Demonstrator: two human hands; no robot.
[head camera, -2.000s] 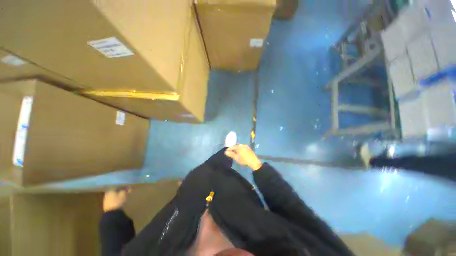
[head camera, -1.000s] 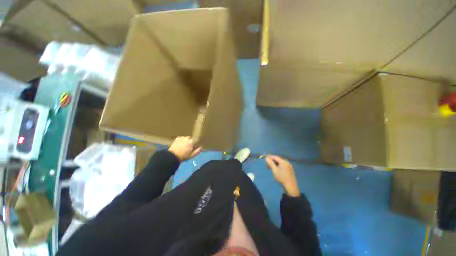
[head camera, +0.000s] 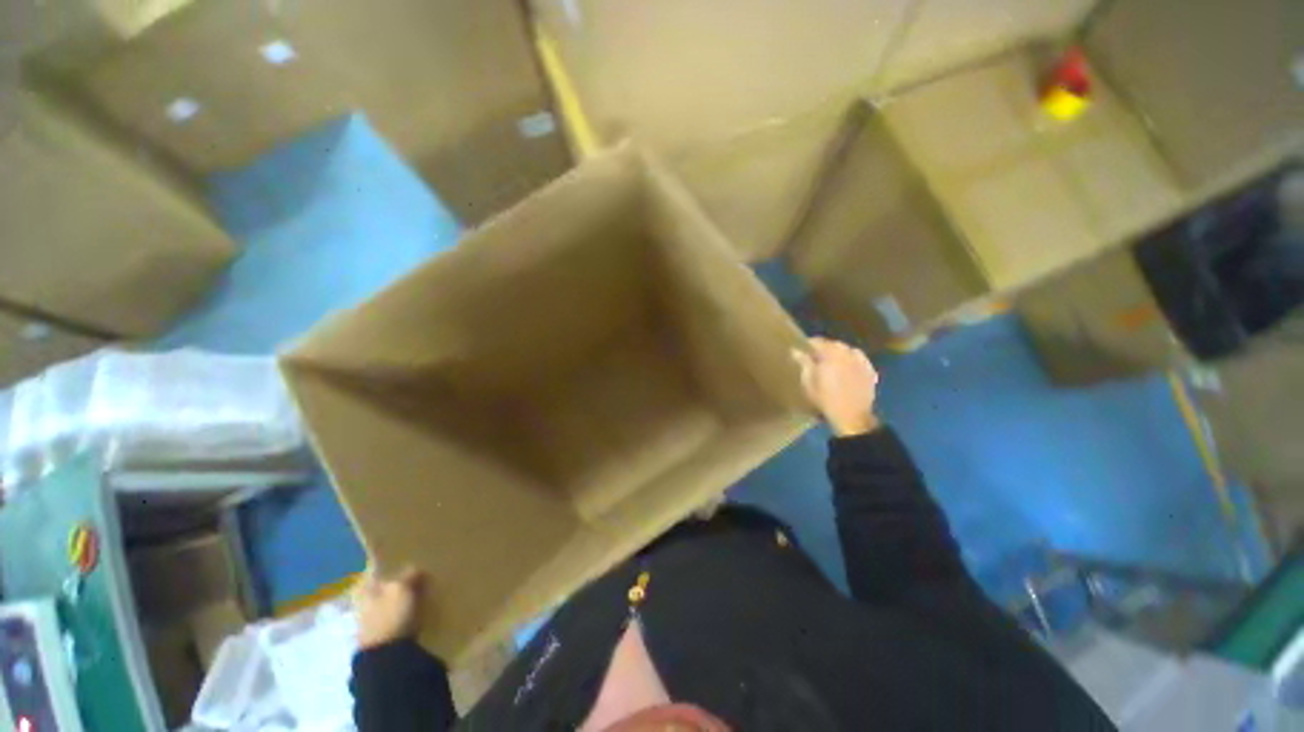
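A large open master carton (head camera: 572, 386) of brown corrugated board is in front of my body, its open top towards me. Its inside looks empty. My left hand (head camera: 388, 611) grips the carton's rim at the near left corner. My right hand (head camera: 841, 383) grips the rim at the right corner. The fingers of both hands are partly hidden by the carton walls.
Closed brown cartons (head camera: 715, 65) stand beyond. A red and yellow item (head camera: 1067, 86) lies on a carton at the right. A green bench (head camera: 100, 629) and translucent plastic bags (head camera: 157, 408) are at the left. A black-lined box (head camera: 1227, 265) is at the far right. Blue floor shows between.
My right hand, empty before, now holds the carton's rim. My left hand is still on the rim. The carton has turned and lies more centrally before me. The view has shifted.
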